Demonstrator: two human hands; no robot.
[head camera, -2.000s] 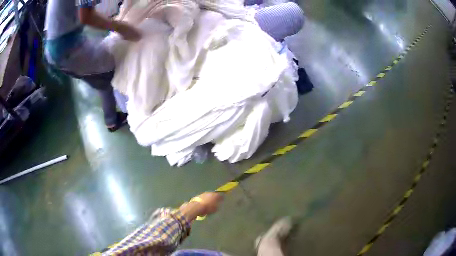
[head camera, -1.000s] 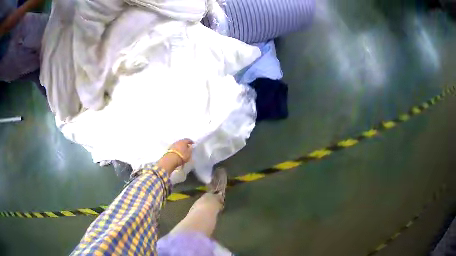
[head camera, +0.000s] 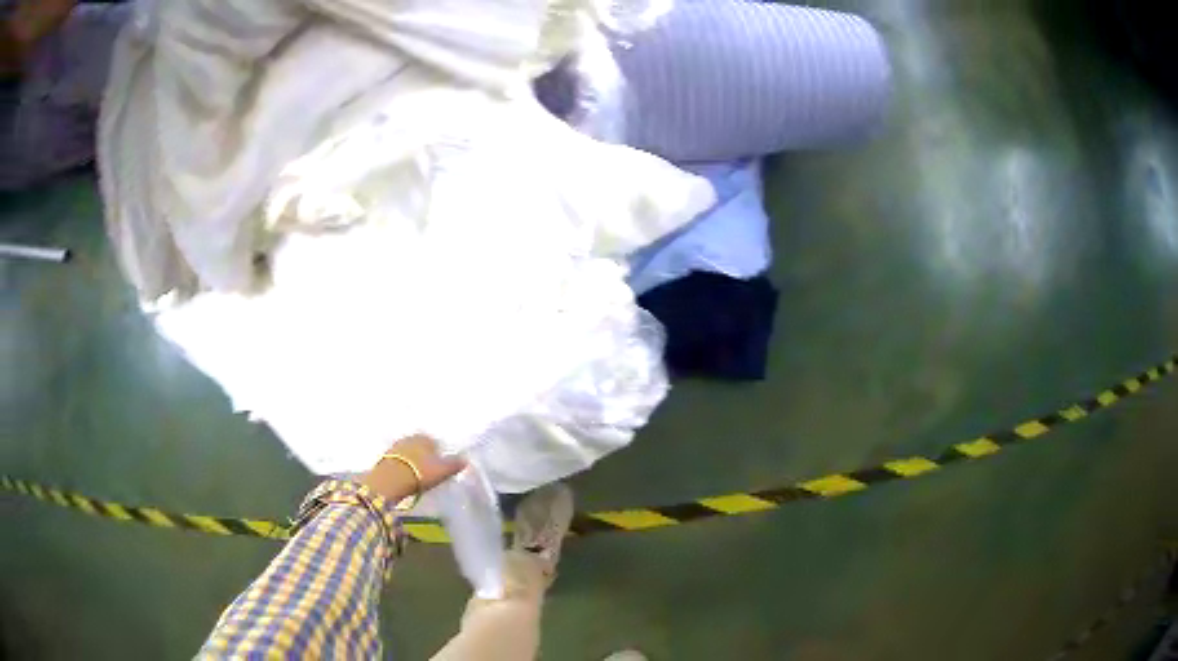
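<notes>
A large heap of bright white fabric (head camera: 413, 310) lies on the floor in front of me, with creamier folds at its upper left. Shiny translucent plastic wrap (head camera: 475, 536) hangs as a narrow strip at the heap's near edge. My left hand (head camera: 423, 467), with a yellow bangle and a checked sleeve, reaches in from the lower left. Its fingers are closed on the plastic at that edge; the fingertips are partly hidden. Whether it also grips fabric I cannot tell. My right hand is not in view.
A striped grey-blue roll (head camera: 749, 80) lies behind the heap on the right. Light blue cloth (head camera: 723, 233) and dark cloth (head camera: 717, 323) lie below it. Yellow-black tape (head camera: 833, 486) crosses the green floor. My foot (head camera: 543, 523) is beside the heap. A white bar (head camera: 32, 253) lies left.
I have come closer to the heap. My left hand has gone from over the floor to the heap's near edge and taken hold there. The plastic strip now hangs out beside it.
</notes>
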